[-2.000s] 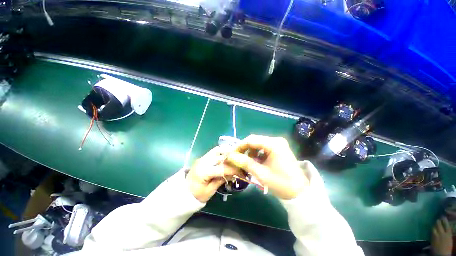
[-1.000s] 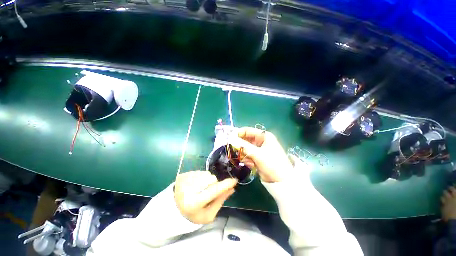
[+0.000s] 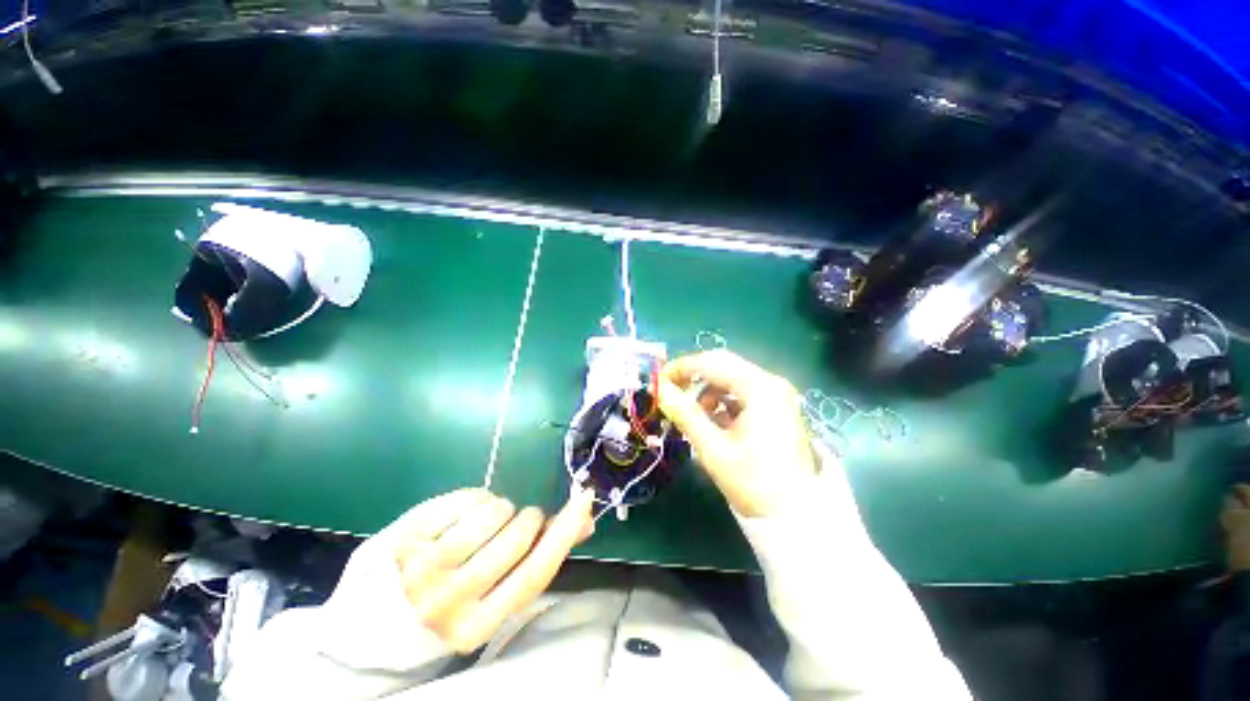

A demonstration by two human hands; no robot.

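A white camera housing [image 3: 620,359] lies on the green surface in front of me, its dark round opening towards me. A dark round camera module [image 3: 621,441] shows in the opening, with red and orange wires [image 3: 640,403] at its upper right and a thin white wire looping across the lower rim. My right hand [image 3: 747,427] is at the opening's upper right, thumb and finger pinched on the red wires. My left hand [image 3: 473,559] is at the lower left, its fingertips at the rim beside the white wire; whether they grip it cannot be told.
Another white housing [image 3: 267,260] with red wires hanging out lies at left. Dark camera modules [image 3: 1010,326] cluster at right, with a wired assembly [image 3: 1141,370] beyond. A thin wire tangle [image 3: 857,415] lies right of my right hand. Camera parts [image 3: 206,616] are below left. Another person's hand shows at the right edge.
My left hand has moved left, away from the inside of the opening to its lower rim. The white wire loop now shows across the opening. My right hand stays at the wires.
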